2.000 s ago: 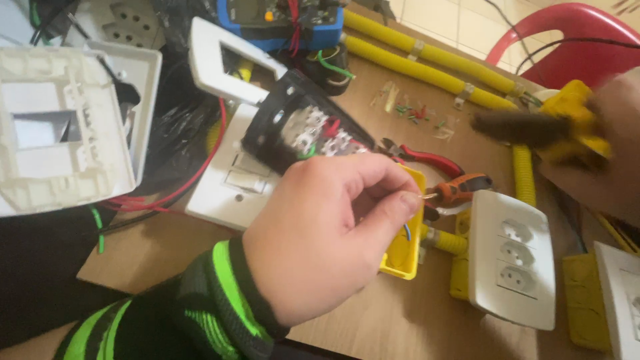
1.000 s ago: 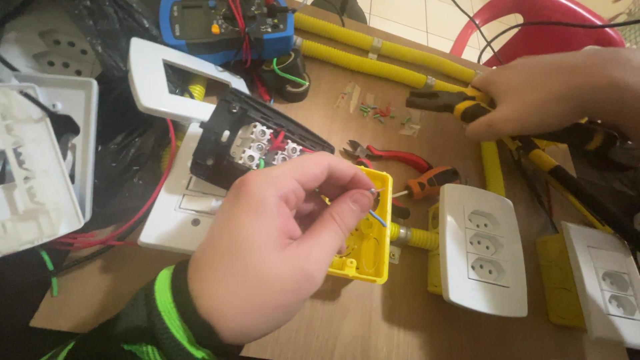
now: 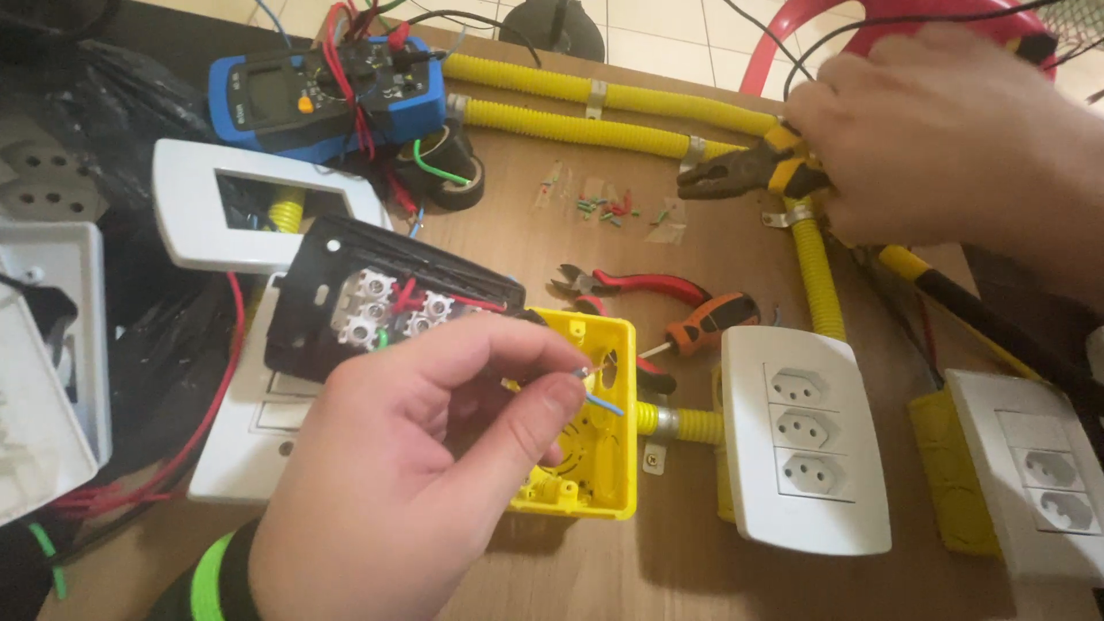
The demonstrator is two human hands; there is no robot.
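My left hand (image 3: 423, 448) pinches thin wires between thumb and forefinger, among them a short blue wire (image 3: 605, 404), over a yellow electrical box (image 3: 628, 431). Behind its knuckles a black socket frame (image 3: 414, 259) with white modules and red and green wires leans on the box. My right hand (image 3: 931, 138), blurred, grips yellow-and-black combination pliers (image 3: 733, 175) above the corrugated conduit at the upper right. Beyond the box lie red-handled cutting pliers (image 3: 655, 283) and an orange-and-black screwdriver (image 3: 711, 323).
A blue multimeter (image 3: 328, 99) and black tape roll (image 3: 453, 172) stand at the back left, near a white cover frame (image 3: 194, 207). Yellow conduits (image 3: 569, 129) are clamped along the board. White outlet plates (image 3: 806, 517) stand at the right. Small wire scraps (image 3: 608, 207) lie mid-board.
My right hand has carried the combination pliers away to the upper right of my left hand's work. My left hand keeps its pinch on the wires. The view has shifted somewhat.
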